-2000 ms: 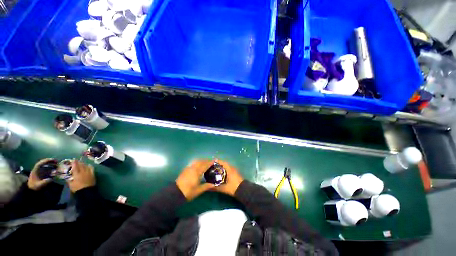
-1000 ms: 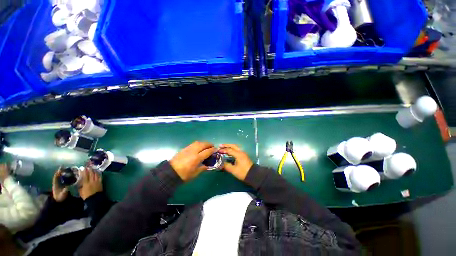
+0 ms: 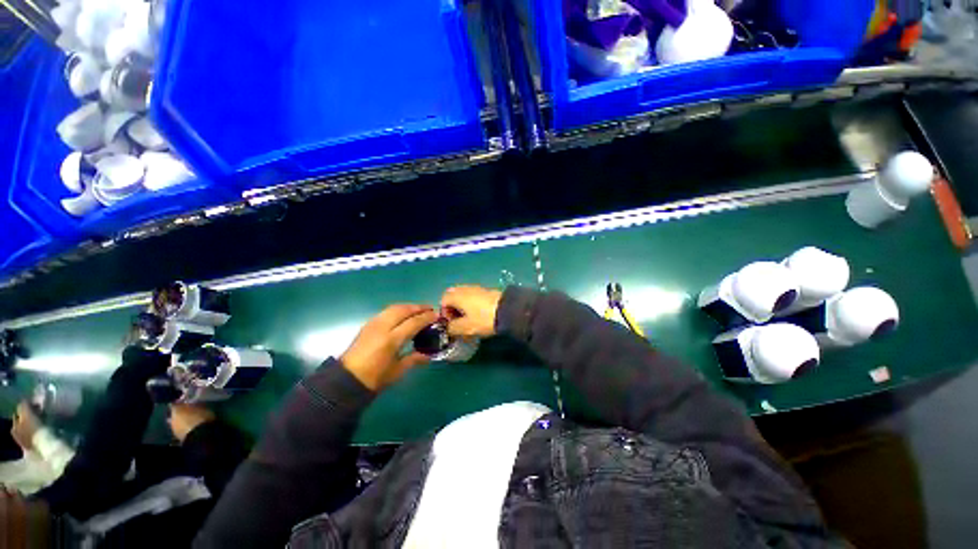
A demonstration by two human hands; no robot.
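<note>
A part-assembled camera unit point(image 3: 455, 349) lies tilted low over the green bench in front of me, its dark open end towards the left and its white body towards the right. My left hand point(image 3: 388, 345) holds it around the dark end. My right hand point(image 3: 470, 310) is above it with the fingertips pinched at the top of the dark end; whether they hold a small part cannot be told. The yellow-handled nippers point(image 3: 623, 310) lie right of my hands, their handles partly hidden by my right sleeve.
Closed camera units point(image 3: 786, 353) stand grouped at right; a lone white unit point(image 3: 877, 201) is at far right. Open part-assembled units point(image 3: 238, 368) are at left, beside a neighbour's hands point(image 3: 189, 419). Blue bins point(image 3: 322, 80) hang above, the left one with white shells point(image 3: 120, 172).
The view has shifted and turned. The unit has gone from upright to tilted, and my right hand has moved from its side to its top. A neighbour's arm now reaches to the left group.
</note>
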